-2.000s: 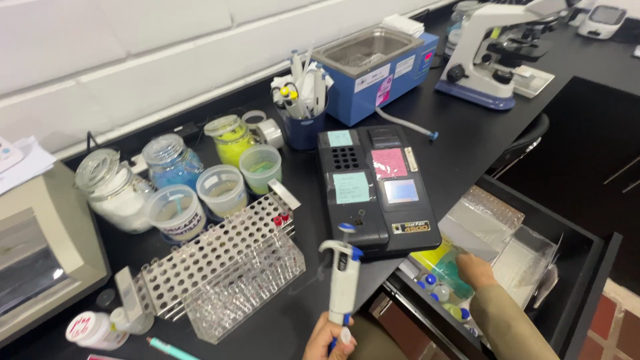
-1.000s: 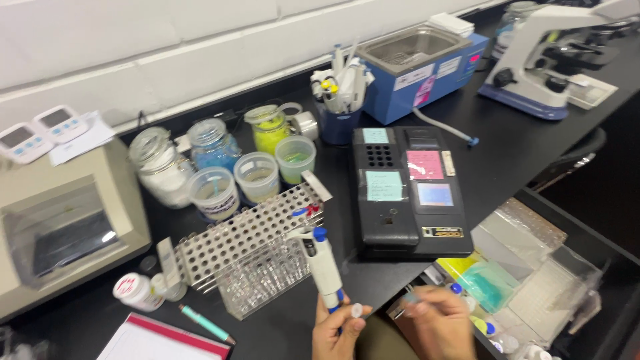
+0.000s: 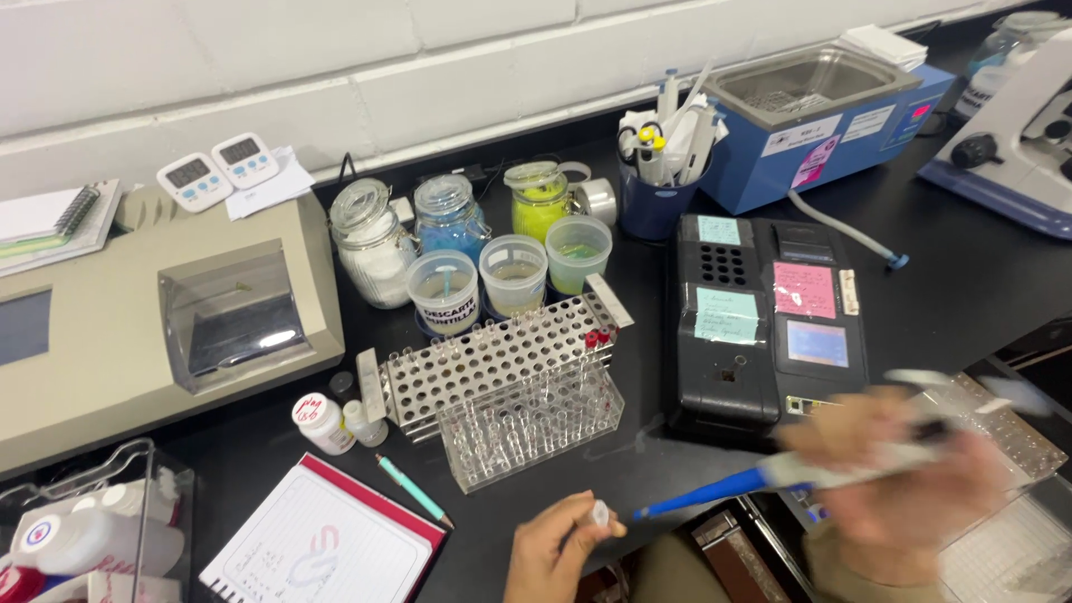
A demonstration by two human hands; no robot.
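Observation:
My left hand (image 3: pixel 563 544), low in the middle, pinches a small whitish translucent cap or tube (image 3: pixel 600 512) between thumb and fingers. My right hand (image 3: pixel 896 477), blurred, grips a white micropipette (image 3: pixel 804 471) with a blue lower shaft, held slantwise. Its narrow end points left, a short way right of my left hand. Beyond the hands stand a metal tube rack (image 3: pixel 494 360) holding two red-capped tubes (image 3: pixel 597 337) and a clear rack (image 3: pixel 536 427) full of glass tubes. The black analyzer (image 3: pixel 729 368) with sticky notes lies just beyond the pipette.
Jars (image 3: pixel 373 251), plastic cups (image 3: pixel 444 293) and a blue pipette holder (image 3: pixel 662 209) line the wall. A blue water bath (image 3: pixel 804 151) and microscope (image 3: pixel 1005 159) stand right. Left are a beige instrument (image 3: pixel 126 327), bottles, a notebook (image 3: pixel 335 536) and a pen. A drawer (image 3: pixel 997 544) stands open at lower right.
My right hand has left the drawer and now holds the pipette, which was in my left hand before. My left hand keeps the small whitish piece. The view has shifted left.

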